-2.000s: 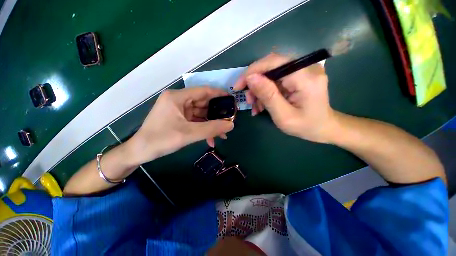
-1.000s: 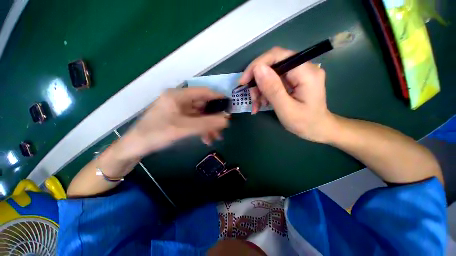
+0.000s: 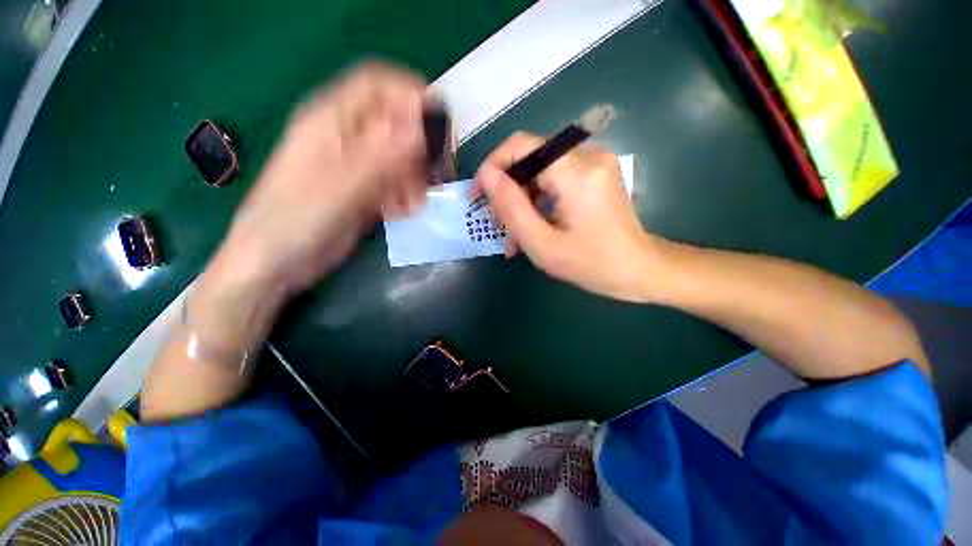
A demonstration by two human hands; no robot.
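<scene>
My left hand [image 3: 341, 160], blurred, is raised over the pale guide rail and holds a smartwatch case [image 3: 436, 137] at its fingertips. My right hand [image 3: 576, 219] holds a slim dark pen-like tool [image 3: 549, 153]. The tool's tip points down at rows of tiny black dots [image 3: 486, 226] on a white strip [image 3: 426, 235]. The strip lies on the dark green tabletop, partly under my right hand. Two more watch cases [image 3: 435, 368] lie close together on the tabletop nearer my body.
Several spaced watches [image 3: 212, 151] lie on the green conveyor belt [image 3: 266, 53] at the left. The pale guide rail [image 3: 501, 66] crosses diagonally. A yellow-green packet [image 3: 826, 107] with a dark red edge lies upper right. A yellow and blue fan [image 3: 69, 491] stands lower left.
My left hand has moved up and away from the strip with the watch case, over the rail. My right hand stays at the strip with the tool. The view has shifted somewhat.
</scene>
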